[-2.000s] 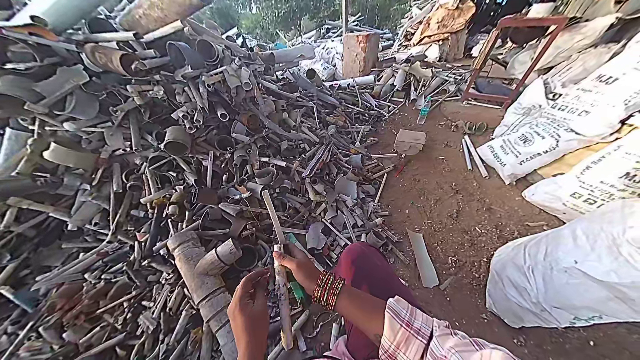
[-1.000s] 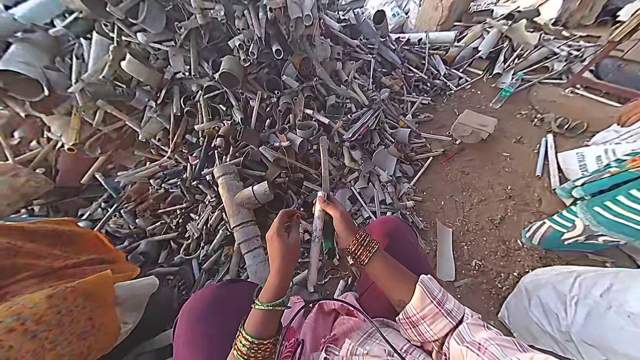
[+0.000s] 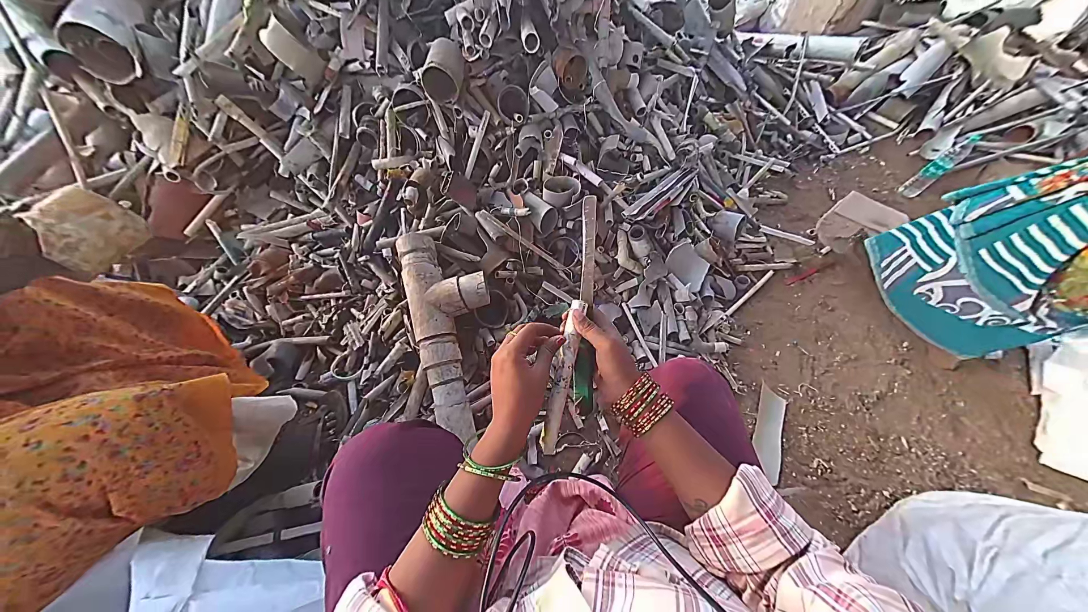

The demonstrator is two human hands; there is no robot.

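My right hand (image 3: 602, 348) is closed around a flat, blade-like strip (image 3: 588, 246) that points up and away, and a whitish pipe piece (image 3: 561, 387) that points down toward my lap. A green thing (image 3: 583, 382), partly hidden, shows beneath that hand. My left hand (image 3: 525, 370) is just left of the pipe piece, thumb and fingertips drawn together near its upper part; whether they pinch anything is too small to tell. Left of my hands lies a large grey plastic pipe with a side branch (image 3: 435, 340).
A big heap of scrap plastic pipes (image 3: 476, 127) spreads in front. Orange cloth (image 3: 127, 425) lies at the left. Teal patterned cloth (image 3: 977, 263) of a nearby person is at the right. A clear bottle (image 3: 939, 166), a curved pipe shard (image 3: 769, 433) and a white sack (image 3: 977, 552) are also right.
The view has tilted down and turned. Both hands stay together at the pipe piece. The teal cloth, absent from the oldest frame, has come in at the right.
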